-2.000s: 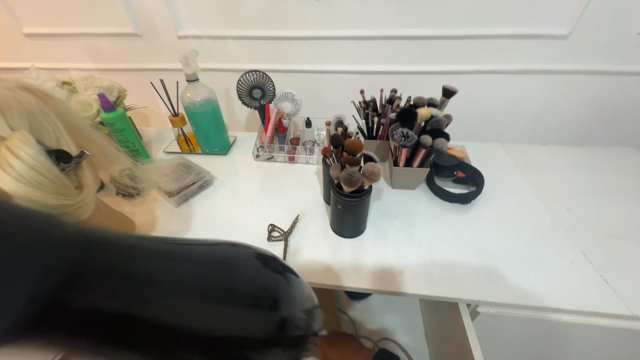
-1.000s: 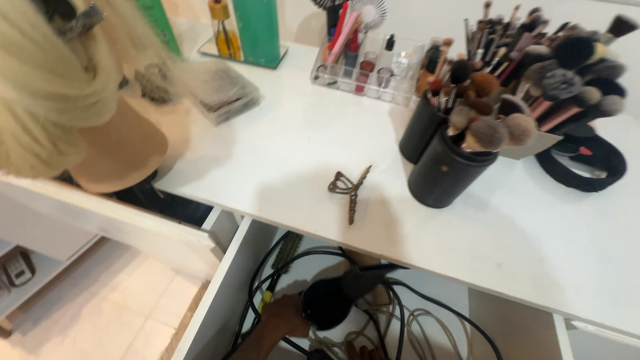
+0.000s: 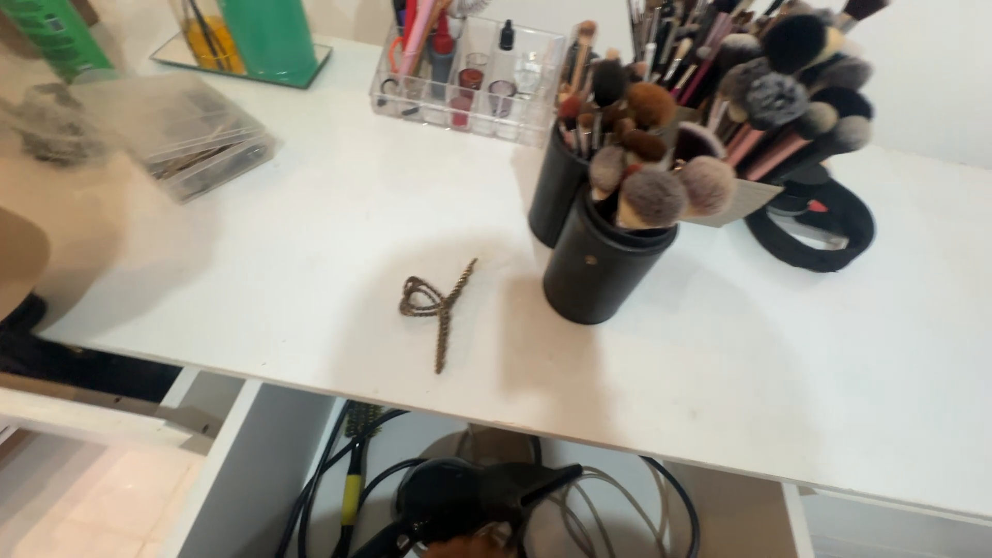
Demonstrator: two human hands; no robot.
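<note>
A black hair dryer point(image 3: 453, 496) lies in the open drawer among cables, its nozzle pointing right. Part of one of my hands point(image 3: 473, 546) shows at the bottom edge, against the dryer's lower side; its grip is hidden, and I cannot tell which hand it is. A dim brown shape behind the dryer is too unclear to name. Left of the dryer is a round hairbrush point(image 3: 356, 465) with a yellow band on its handle. Above the drawer, a metal hair claw clip point(image 3: 438, 306) rests on the white tabletop.
Black brush cups point(image 3: 604, 271) hold makeup brushes, with a box point(image 3: 736, 201) of more brushes behind. A black headband point(image 3: 841, 252) lies to their right. Farther back stand a clear organizer point(image 3: 473, 124) and a mirrored tray point(image 3: 298, 81). The drawer's side wall point(image 3: 256, 473) borders the cables.
The hair dryer, large in front of the table two seconds ago, is now down in the drawer. Less of my hands shows than one second ago. The view has tilted down and closer.
</note>
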